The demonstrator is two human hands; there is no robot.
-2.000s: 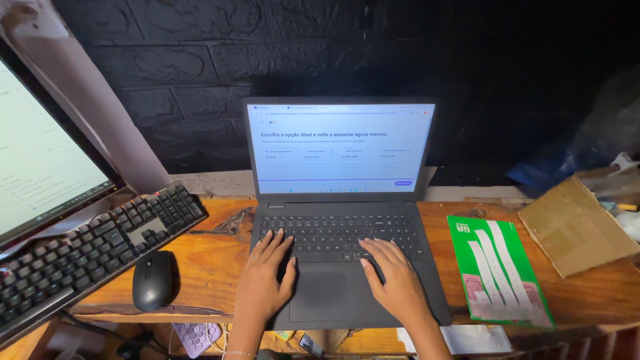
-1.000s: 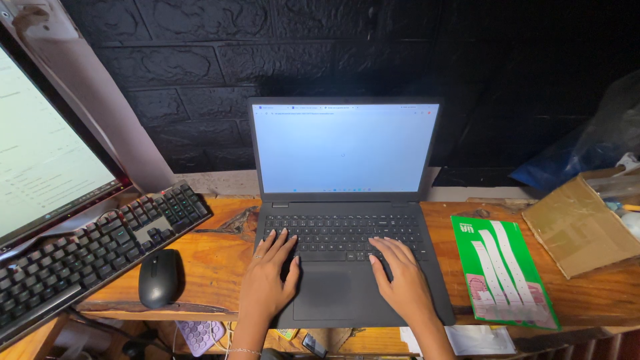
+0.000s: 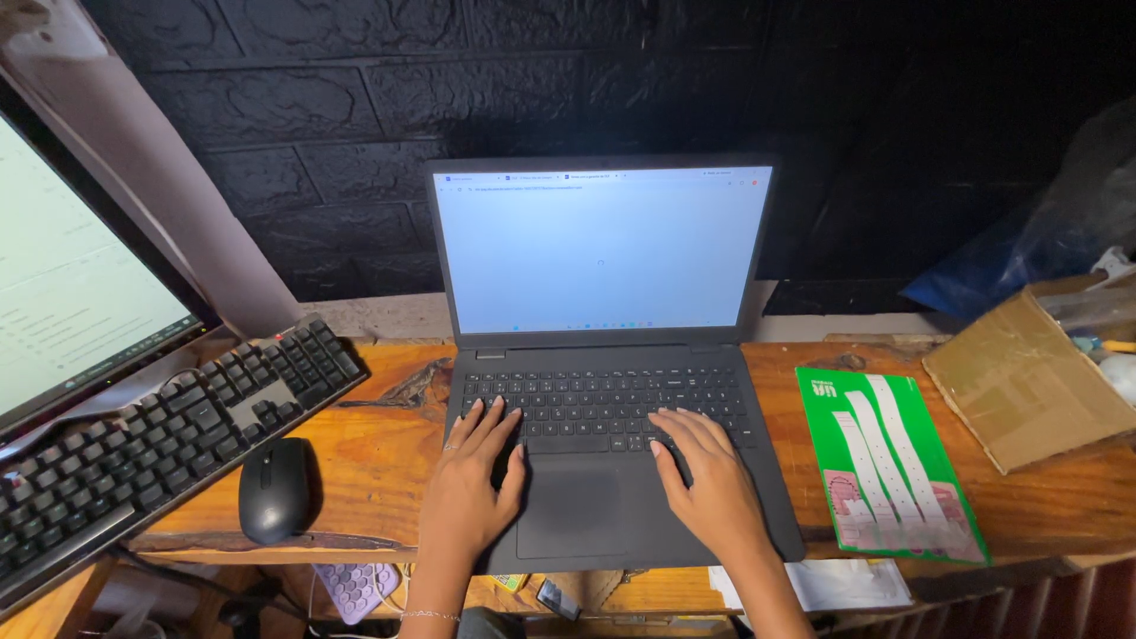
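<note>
A dark laptop [image 3: 572,555] stands unfolded on a wooden desk, its screen [image 3: 599,248] showing a nearly blank browser page with a small loading ring. My left hand [image 3: 475,488] rests at the left side of the laptop's keyboard [image 3: 568,413], fingertips on the keys and thumb beside the touchpad [image 3: 581,513]. On the right of the keyboard lies my right hand [image 3: 710,479], its fingers spread over the keys and its thumb near the touchpad's upper right corner. Neither hand grasps anything. A ring and a thin bracelet show on the left hand and wrist.
Left of the laptop are a black computer mouse [image 3: 273,491], a mechanical keyboard [image 3: 169,444] and a monitor [image 3: 80,266]. To the right lie a green booklet [image 3: 887,461] and a cardboard box [image 3: 1021,382] holding various items. Papers [image 3: 834,583] and a purple honeycomb-patterned object [image 3: 351,587] sit below the desk edge.
The laptop screen has gone from a page with text and option columns to a nearly blank one. Both hands have stayed on the keyboard.
</note>
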